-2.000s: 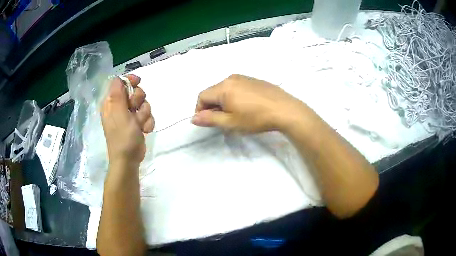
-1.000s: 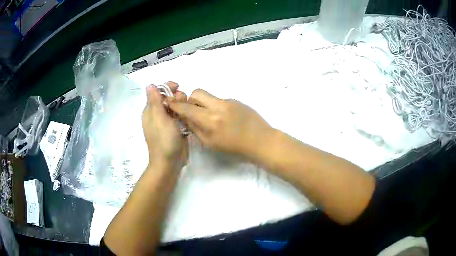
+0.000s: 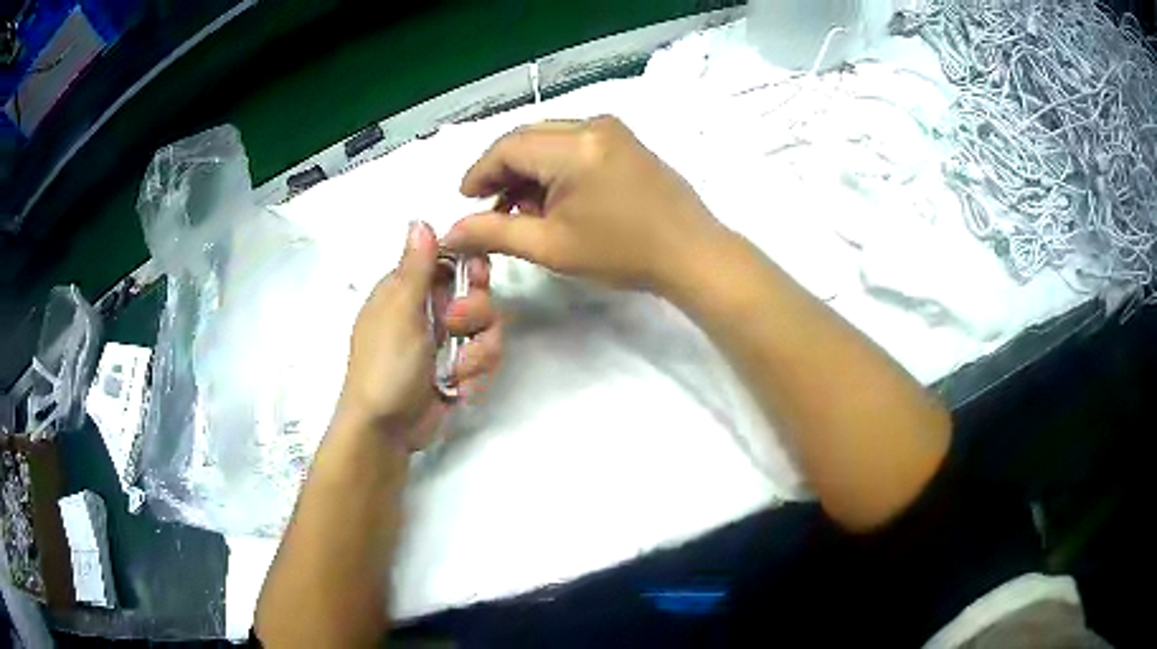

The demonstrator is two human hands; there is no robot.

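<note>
My left hand [image 3: 425,336] holds a small coiled white cable [image 3: 449,323], its loops standing in the palm between thumb and fingers. My right hand [image 3: 546,203] is just above and to the right, its thumb at the top of the coil and its fingers curled apart from the thumb. Whether the right fingers pinch a part of the cable cannot be seen clearly. Both hands are over the white cloth [image 3: 571,431].
A large tangled cable pile [image 3: 1047,140] lies at the far right, beside a translucent container [image 3: 812,28]. A crumpled clear bag [image 3: 241,368] lies left of the hands. Further left are a printed white paper [image 3: 118,399], a white card stack [image 3: 86,548] and a small parts box [image 3: 38,520].
The hands came together over the cloth. The stretched cord seen earlier is now wound in the coil in my left hand. My right hand has since moved up and opened somewhat.
</note>
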